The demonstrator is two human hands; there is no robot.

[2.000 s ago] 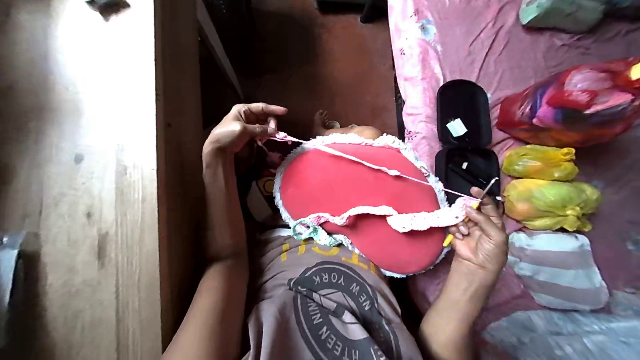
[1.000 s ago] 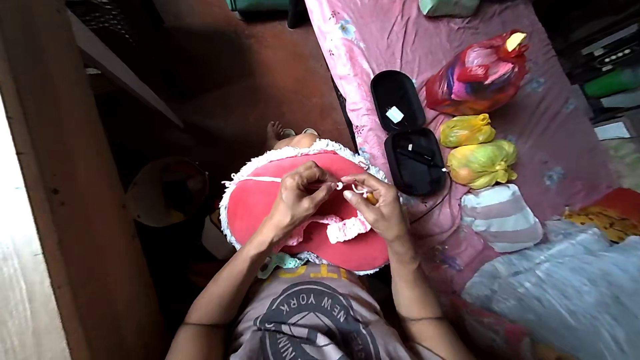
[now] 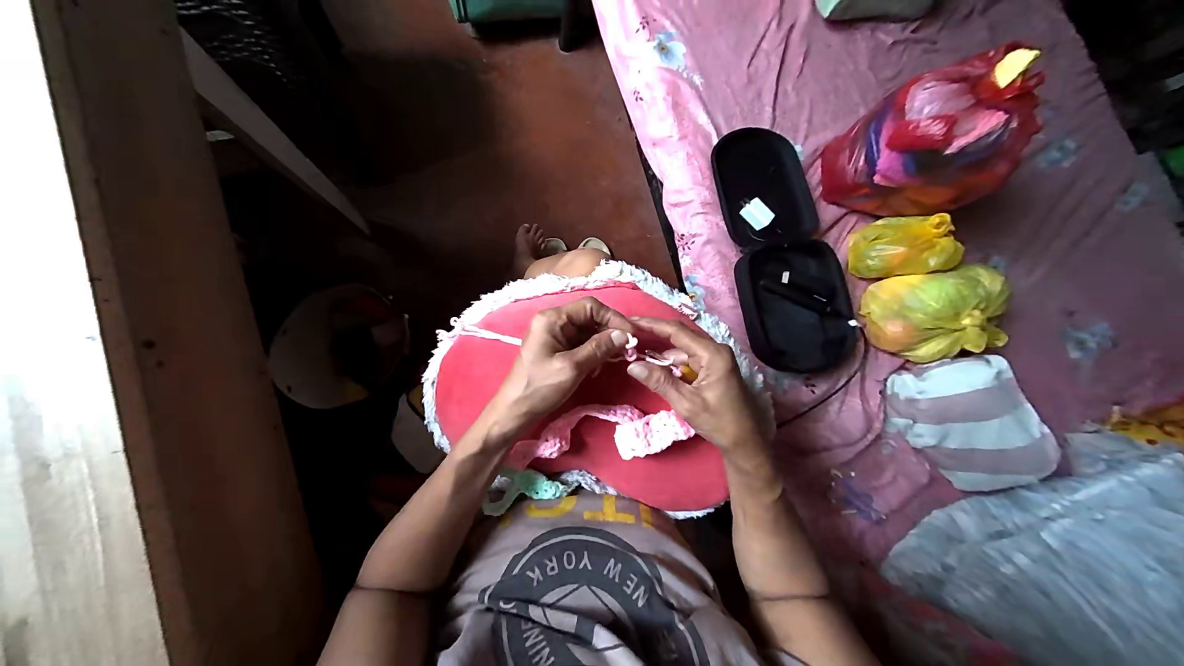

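Observation:
On my lap lies a red cushion with a fluffy white edge. Above it my left hand pinches white and pink yarn between thumb and fingers. Close beside it, my right hand is closed on a crochet hook, of which a yellow-orange part of the handle shows. The hook's tip is hard to make out at the yarn. A pink and white crocheted strip curves across the cushion below my hands, with a mint green crocheted end at the cushion's near edge. A yarn strand runs left from my left hand.
A pink floral sheet covers the bed at right. On it are an open black case, a red plastic bag, yellow plastic bags, a striped cloth item and clear plastic. A wooden ledge stands at left.
Two seconds ago my hands were wide apart with yarn stretched between them; now they are together over the cushion. The crocheted strip hangs lower on the cushion. The view has shifted.

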